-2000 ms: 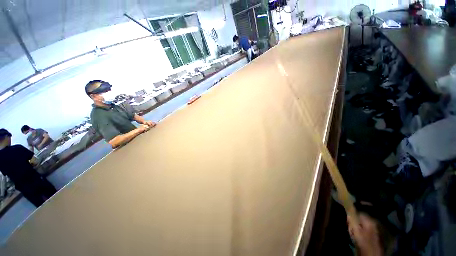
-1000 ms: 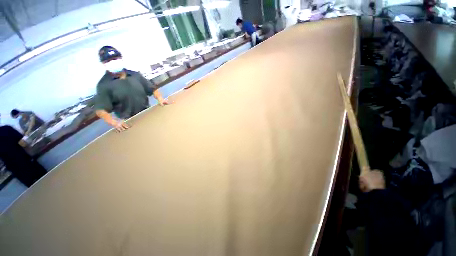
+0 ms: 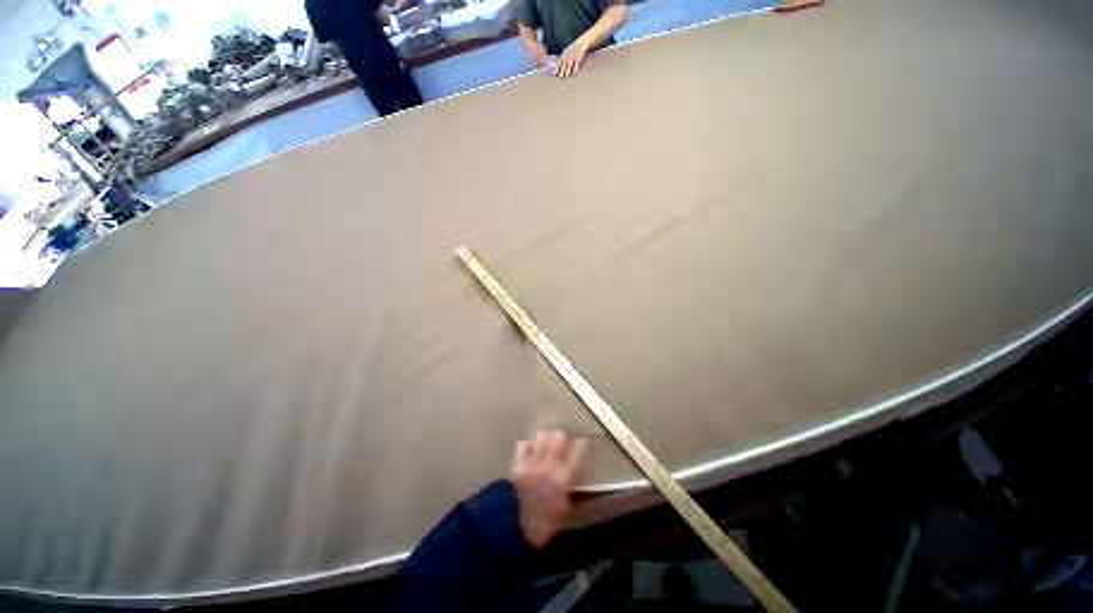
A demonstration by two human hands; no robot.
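A wide tan fabric ply [image 3: 719,275] covers the table, with soft wrinkles at the left and middle. Its pale selvedge [image 3: 815,436] runs along the near side. My left hand [image 3: 548,473] lies on the cloth at the near edge, fingers slightly apart; whether it pinches any cloth is unclear. A thin yellowish wooden stick [image 3: 575,381] lies slanted across the cloth to the right of my left hand. Its lower end passes over the edge and out of the picture at the bottom. My right hand is not in view.
Another person's hands [image 3: 568,60] rest on the far edge. A second person in dark clothes [image 3: 367,48] stands farther left by a bench of piled pieces. A small reddish-brown object [image 3: 798,6] lies at the far edge. Scraps [image 3: 980,455] lie on the dark floor at right.
The view has turned left and down. My left hand has come into view on the cloth. The stick now reaches across the cloth, and the right hand that held it is out of the picture.
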